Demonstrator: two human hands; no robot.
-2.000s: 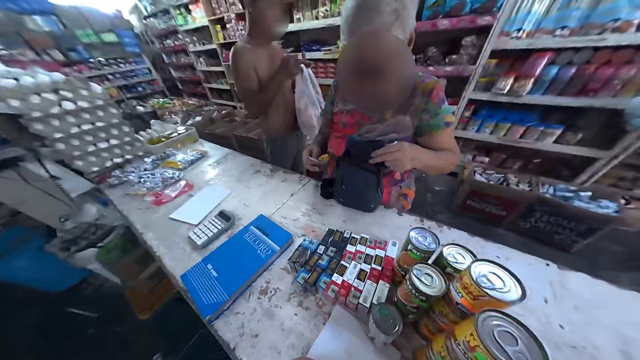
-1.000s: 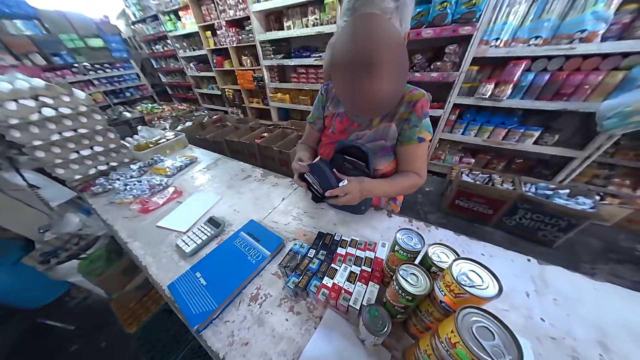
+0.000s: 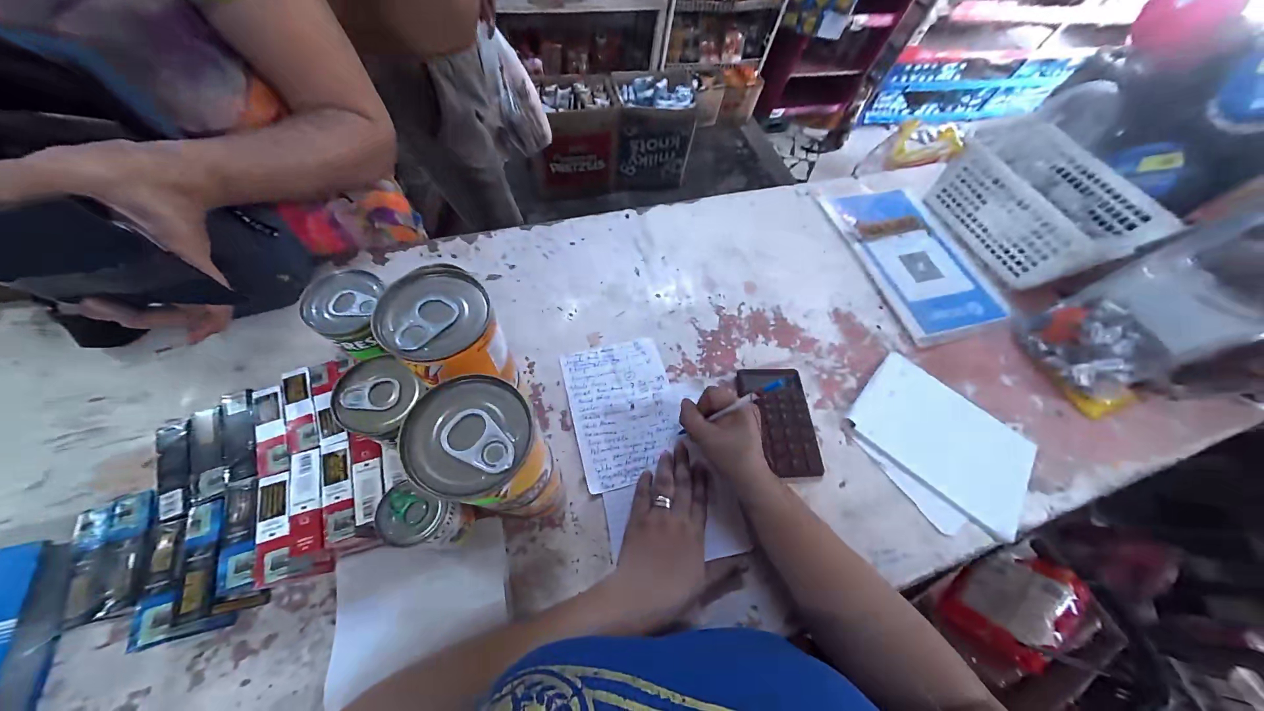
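My left hand (image 3: 664, 533), with a ring on one finger, lies flat on white paper, its fingertips at the lower edge of a handwritten sheet (image 3: 617, 405). In my right hand (image 3: 726, 434) is a pen (image 3: 736, 402) with a blue end, its tip over the paper just right of the handwritten sheet. A dark brown calculator (image 3: 793, 425) lies beside the right hand, partly behind it. Left of the papers stand several food cans (image 3: 474, 439) with pull-tab lids, next to rows of cigarette packs (image 3: 296, 474).
Another person's arm (image 3: 276, 158) and dark bag are across the worn counter (image 3: 632, 257) at upper left. To the right lie a white pad (image 3: 943, 444), a blue printed board (image 3: 918, 267), a white plastic basket (image 3: 1047, 202) and plastic-bagged goods (image 3: 1096, 346). A blue book (image 3: 20, 612) is at far left.
The view has swung far to the right. My two hands, the handwritten sheet and the brown calculator are now in view; neither earlier frame clearly shows them.
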